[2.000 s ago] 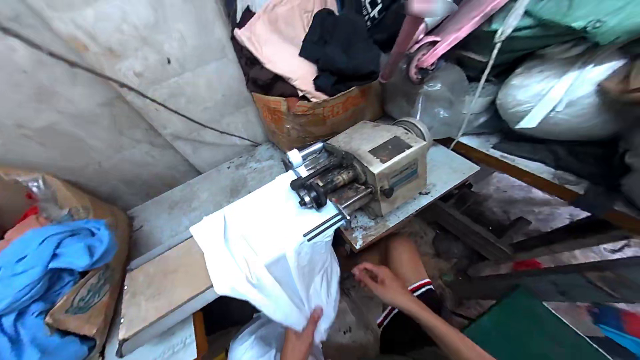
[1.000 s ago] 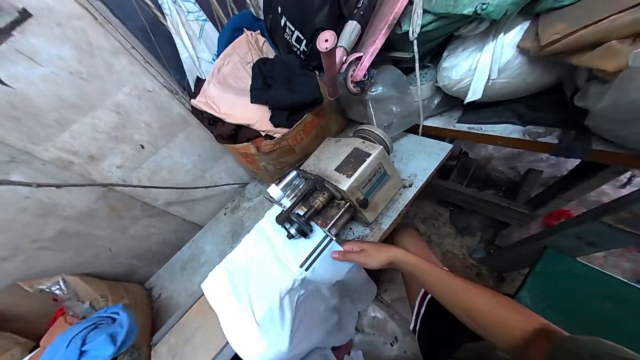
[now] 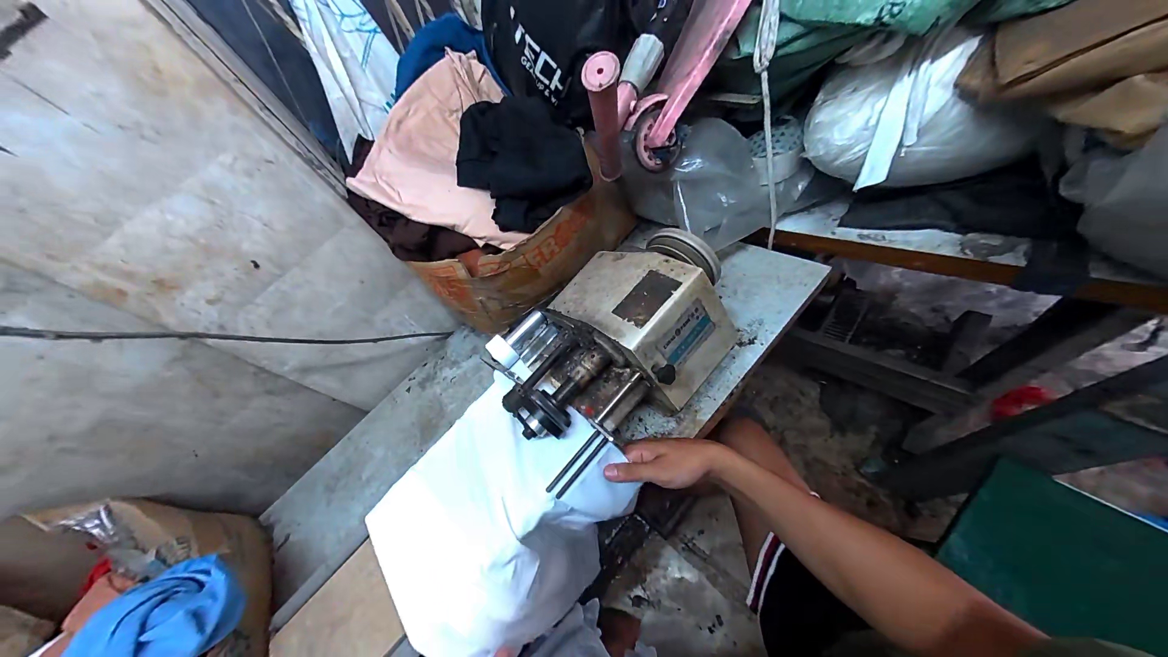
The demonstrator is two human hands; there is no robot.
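A cream-coloured machine (image 3: 648, 319) with a handwheel, metal rollers and thin rods sits on a worn grey board. White fabric (image 3: 484, 520) is draped around its rollers and hangs off the front. My right hand (image 3: 662, 463) grips the fabric's right edge close beside the rods, thumb on top and the fingers partly hidden. Of my left hand only a fingertip (image 3: 505, 651) shows at the bottom edge, by the fabric's lower end; what it holds is hidden.
Behind the machine is a cardboard box (image 3: 511, 292) of clothes beside a pink scooter (image 3: 693, 64). Another box (image 3: 251, 566) with blue cloth (image 3: 160, 611) stands lower left. The grey board (image 3: 392, 447) runs along the wall. At right are wrapped bundles (image 3: 912, 109) on a shelf and a green panel (image 3: 1058, 557).
Two seconds ago my right hand was off the fabric, over my leg; it has moved to the fabric's edge by the rods. My left hand, earlier visible on the fabric, is now mostly out of view.
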